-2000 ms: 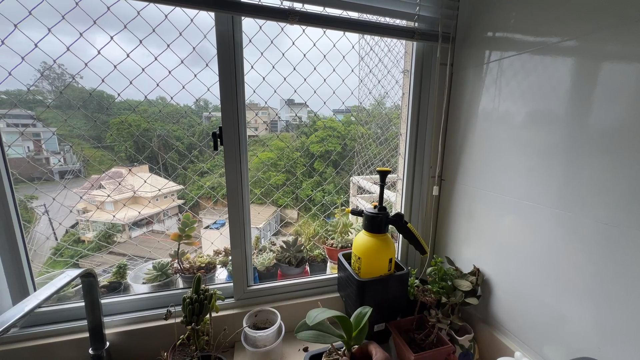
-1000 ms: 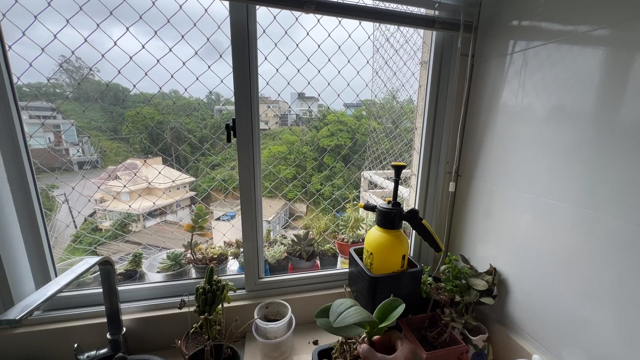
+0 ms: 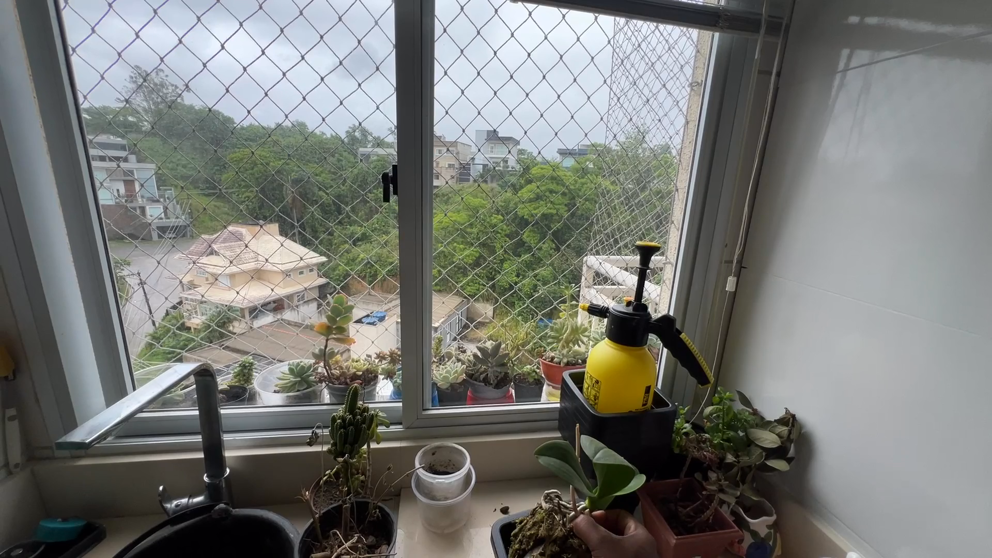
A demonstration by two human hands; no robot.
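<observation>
My right hand (image 3: 614, 533) shows at the bottom edge, its fingers closed around the base of an orchid (image 3: 601, 473) with broad green leaves. Beside the fingers is the orchid's clump of roots and brown potting matter (image 3: 546, 523), in or just over a dark square pot (image 3: 502, 535); how deep it sits cannot be told. My left hand is out of view. Behind the orchid, a yellow pump sprayer (image 3: 620, 376) stands in a tall black planter (image 3: 573, 418). Two nested clear plastic cups (image 3: 443, 492), the upper with some soil inside, stand to the left.
A potted cactus (image 3: 353, 434) and a black round container (image 3: 213, 535) under a metal faucet (image 3: 209, 426) are at left. At right are a terracotta-coloured square pot (image 3: 690, 519) and leafy plants (image 3: 756, 442). Succulents (image 3: 490, 364) line the ledge beyond the netted window (image 3: 415, 232).
The orchid has risen a little and come nearer the yellow sprayer, with my right hand at its base. More of the hand and root clump now shows. The view has shifted left.
</observation>
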